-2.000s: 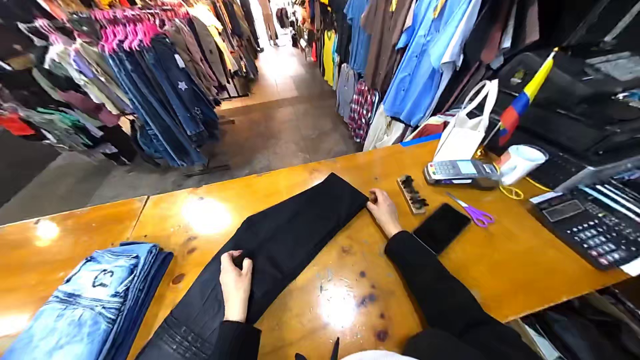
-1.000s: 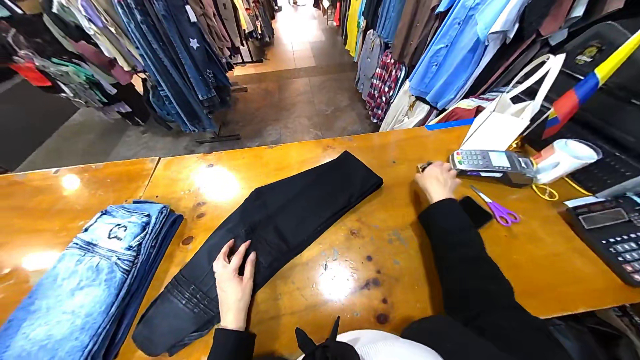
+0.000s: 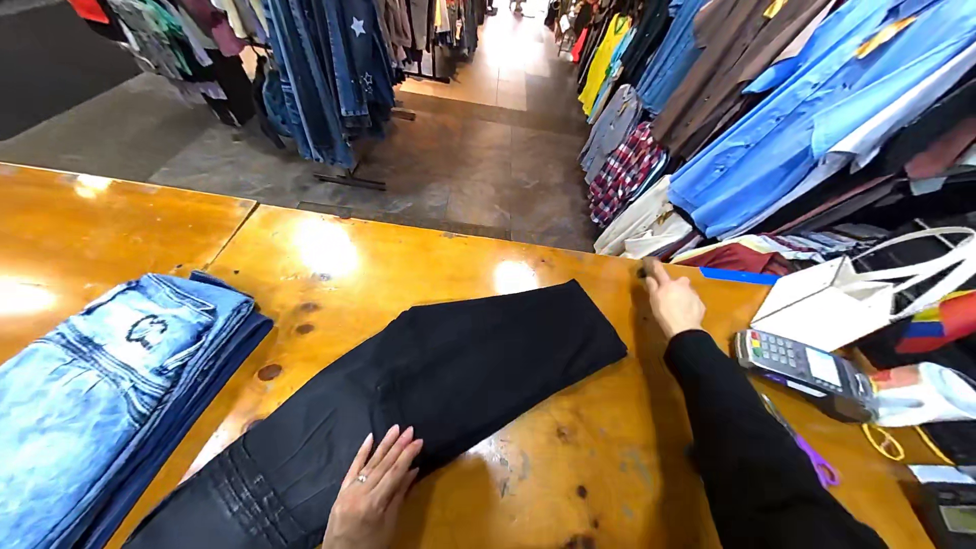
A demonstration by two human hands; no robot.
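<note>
Black trousers, folded lengthwise, lie slantwise across a varnished wooden counter. My left hand, a ring on one finger, rests flat on their lower edge with its fingers spread. My right hand is beyond the trousers' right end, near the counter's far edge. Its fingers are closed around a small dark object, mostly hidden, that I cannot make out. Folded blue jeans are stacked at the left.
A card payment terminal, a white bag and purple-handled scissors are at the right. Blue tape marks the far edge. Beyond the counter, clothes hang on racks, including light blue shirts and jeans.
My right hand has left the trousers' end, reached to the small dark item by the phone, and moved to the counter's far edge. My left hand has stayed on the trousers.
</note>
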